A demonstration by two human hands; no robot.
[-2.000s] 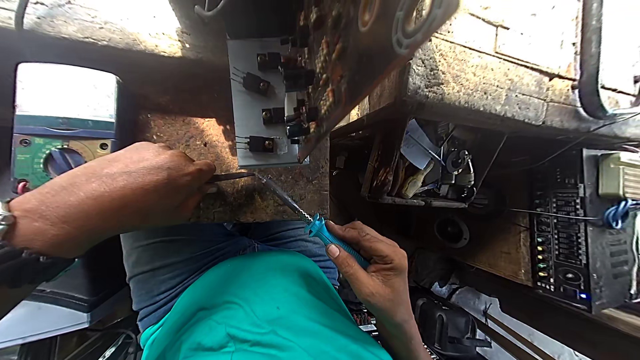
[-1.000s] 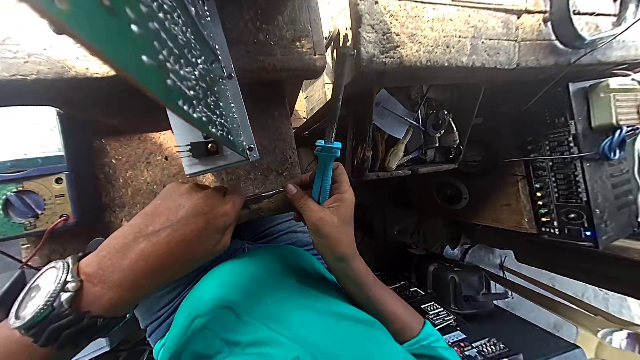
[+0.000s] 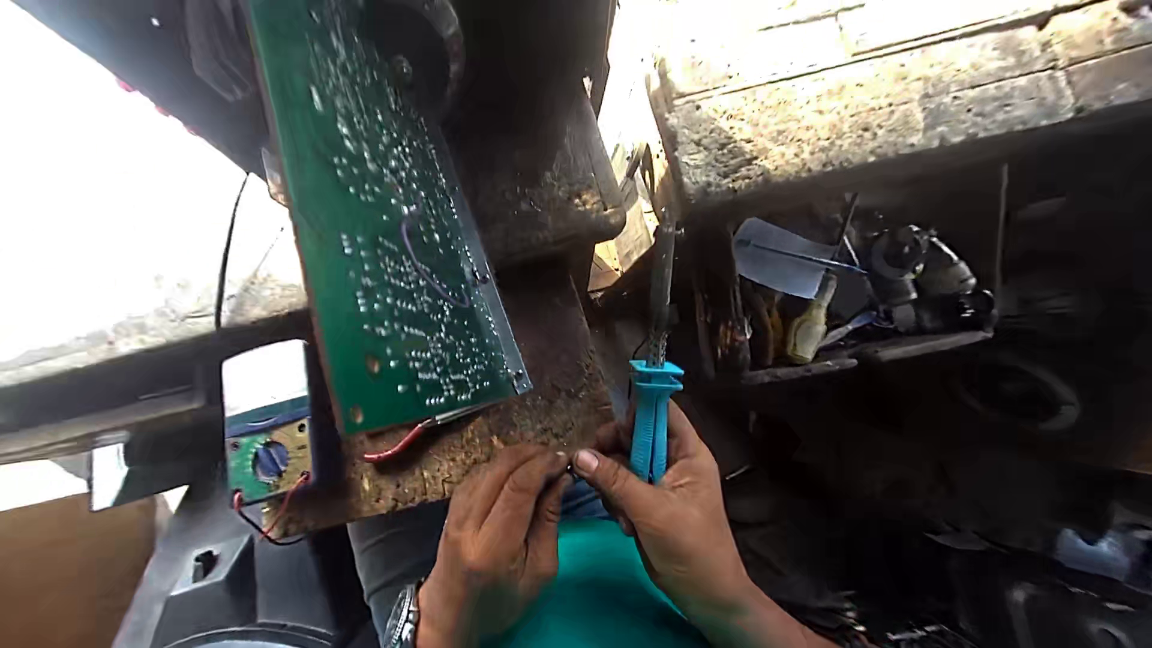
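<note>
My right hand [image 3: 688, 517] is closed around the blue handle of a soldering iron [image 3: 652, 414], whose metal barrel points up and away from me. Its thumb and a finger also meet my left hand [image 3: 504, 531] over my lap. A tiny dark item [image 3: 571, 469], too small to identify, shows between the fingertips of both hands. Beyond them, a green circuit board [image 3: 360, 315] stands tilted with its soldered side facing me, a metal strip [image 3: 504, 333] along its right edge. By its lower edge lies a red lead with a thin metal end [image 3: 400, 444].
An analog multimeter [image 3: 270, 459] with leads plugged in sits left of the worn wooden bench [image 3: 423, 468]. At the right, a wooden compartment [image 3: 801, 371] holds tools and metal parts under a rough ledge [image 3: 864, 117]. A dark round part [image 3: 414, 63] is behind the board.
The soldering iron, first slanted toward my left hand, now points away from me. The board showed its component side two seconds ago and now shows its soldered side. The view has shifted.
</note>
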